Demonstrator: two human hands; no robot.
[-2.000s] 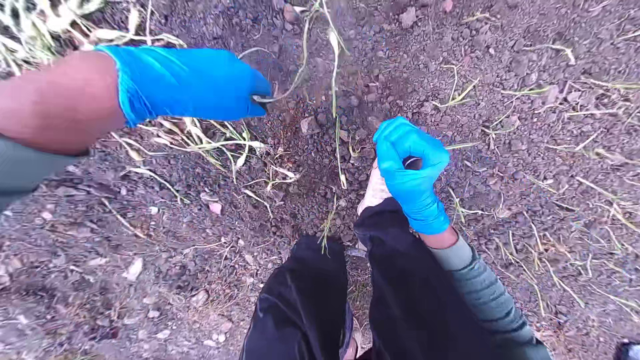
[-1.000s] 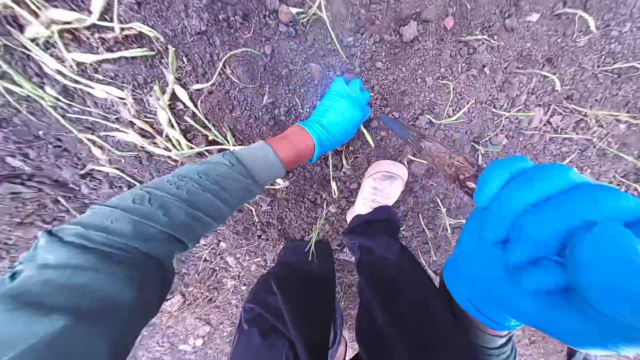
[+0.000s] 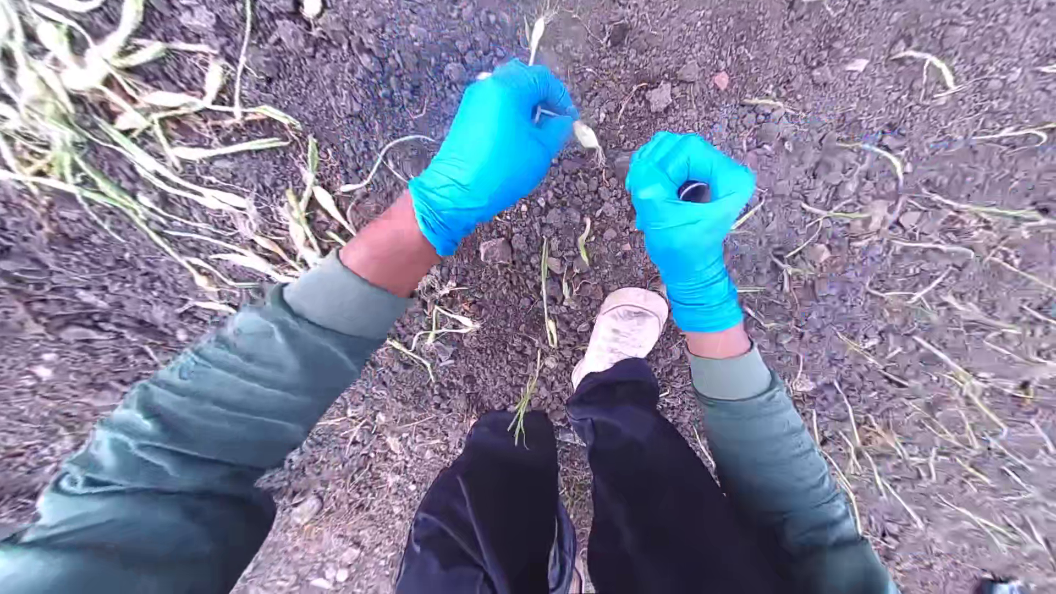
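Note:
Small pale bulbs, which look like onions or garlic, have thin stems and roots. My left hand (image 3: 499, 148), in a blue glove, is closed on bulb plants; one bulb (image 3: 586, 135) sticks out at its fingertips and another bulb (image 3: 537, 35) stands out above it. To the right, my gloved right hand (image 3: 689, 219) is curled around a dark handle (image 3: 694, 192), of which only the rounded end shows. The rest of that tool is hidden. A loose thin plant (image 3: 548, 305) lies on the soil below and between my hands.
A large heap of pulled bulb plants (image 3: 107, 157) lies at the upper left. My right shoe (image 3: 624, 326) stands on the soil below my right hand. Scattered stems (image 3: 973, 206) and small stones cover the ground at the right. A green sprig (image 3: 524, 408) lies by my knee.
My left hand has moved up from the soil near my shoe and now has bulbs showing at it. My right hand, with the knife's blade visible one second ago, is back above my shoe, blade hidden.

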